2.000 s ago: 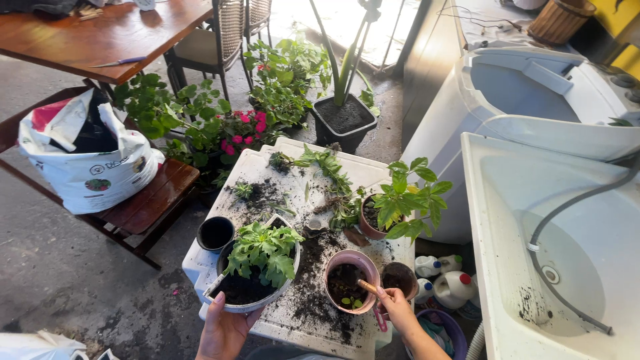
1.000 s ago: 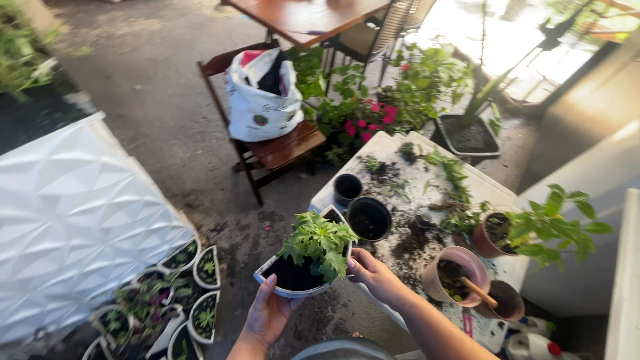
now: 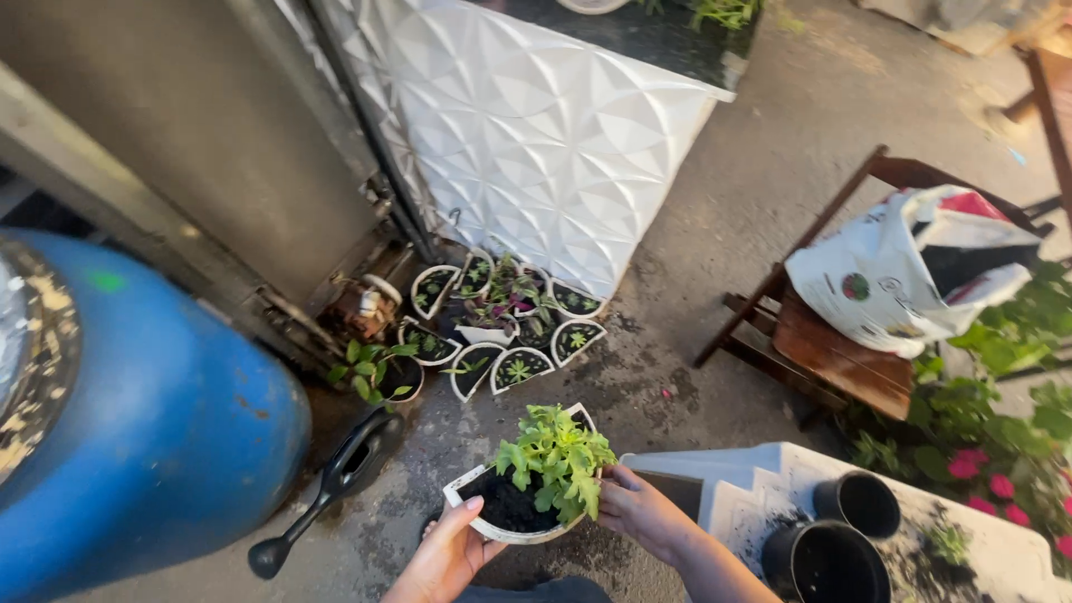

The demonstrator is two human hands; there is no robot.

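A white half-round planter with dark soil and a leafy green plant is held low in front of me. My left hand grips its left side, thumb over the rim. At the planter's right side, my right hand holds it, its fingertips partly hidden by leaves. Beyond it on the floor stands a cluster of similar half-round planters with small plants, by a white panel with a raised pattern. Two black pots are on the soil-strewn white table at the lower right.
A blue barrel fills the left side, with a black watering can beside it. Near the cluster is a round pot with a green plant. On the right, a wooden chair carries a white bag, close to pink flowers.
My right hand has left the wooden-handled tool in the pink pot and now holds the planter. My left hand keeps hold of it, carried away from the table. The view has swung left.
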